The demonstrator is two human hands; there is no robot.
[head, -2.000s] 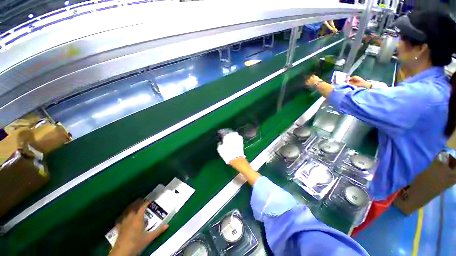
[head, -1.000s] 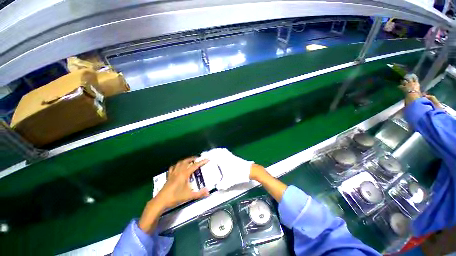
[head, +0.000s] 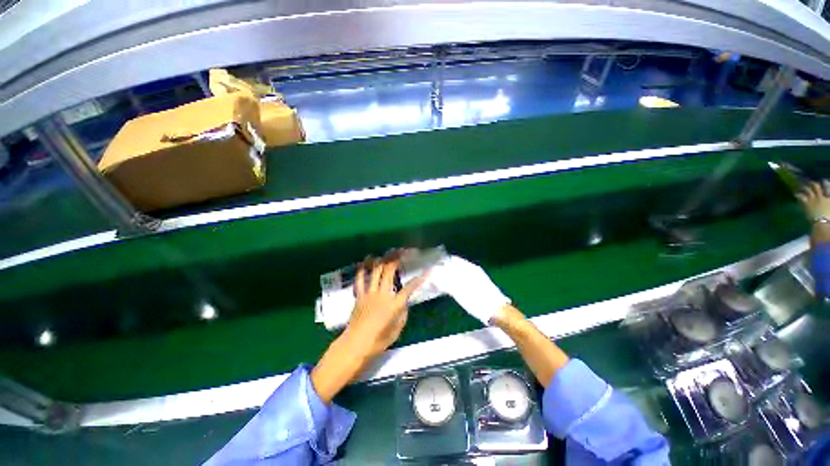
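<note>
A white and grey retail box (head: 338, 305) with dark print lies over the green conveyor belt, its long side running left to right. My left hand (head: 380, 305), bare, lies over its middle with fingers spread on it. My right hand (head: 469, 287), in a white glove, is at the box's right end; its fingers are partly hidden and blurred. Whether a tray is inside the box cannot be seen. Two clear trays with round silver devices (head: 434, 400) (head: 509, 397) lie side by side on the worktop nearest me.
More clear trays with round devices (head: 726, 398) lie at the right on the worktop (head: 601, 382). A pale rail (head: 582, 323) edges the belt (head: 264, 319). Brown cartons (head: 187, 155) stand at the back left. A coworker's hand (head: 813, 200) is at the far right edge.
My right hand has come from over the belt to the box. Both hands and the box are now farther from the near rail than a second ago. The view has swung left.
</note>
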